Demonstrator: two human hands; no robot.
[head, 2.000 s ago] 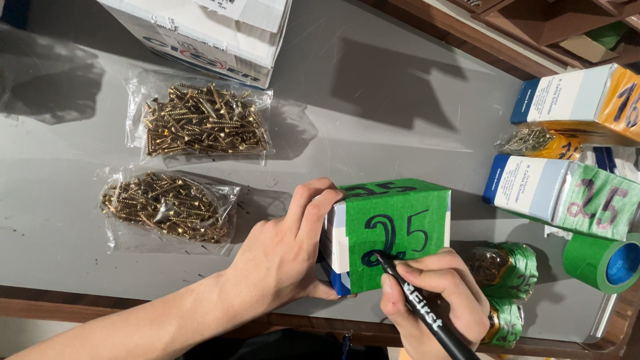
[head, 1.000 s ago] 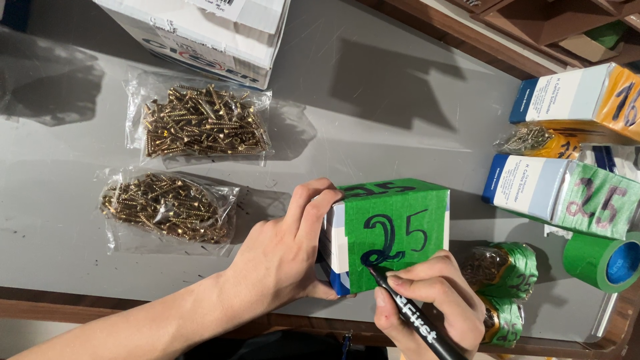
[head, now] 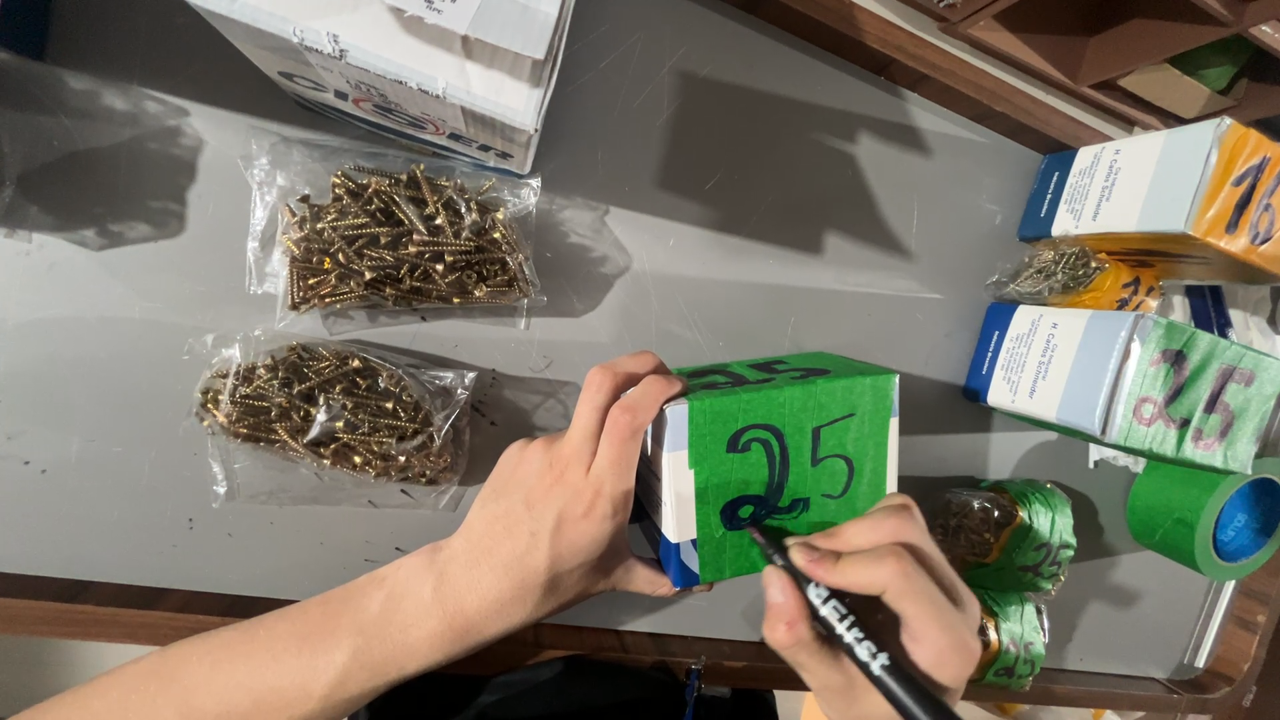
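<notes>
My left hand (head: 580, 490) grips the left side of a small cardboard box (head: 850, 520) covered in green tape, fingers on top and thumb below. The tape bears a dark handwritten "25" on the facing side and on the upper side. In my right hand (head: 890, 590) is a black marker (head: 850, 640), its tip touching the lower part of the "2". That "2" has thicker strokes than the thin "5". Two clear plastic bags of brass-coloured screws, an upper one (head: 410, 240) and a lower one (head: 325, 415), lie left of the box.
A large white carton (head: 400, 80) stands at the upper left. On the right are an orange-taped box (head: 1130, 195), a green-taped box (head: 1120, 375) and a green tape roll (head: 1200, 515). Small green-labelled bags (head: 1025, 535) lie near the grey table's wooden edge (head: 1100, 695).
My right hand has moved the marker along the base of the "2", whose lower strokes are now thicker and reach further right. My left hand has kept its hold on the box.
</notes>
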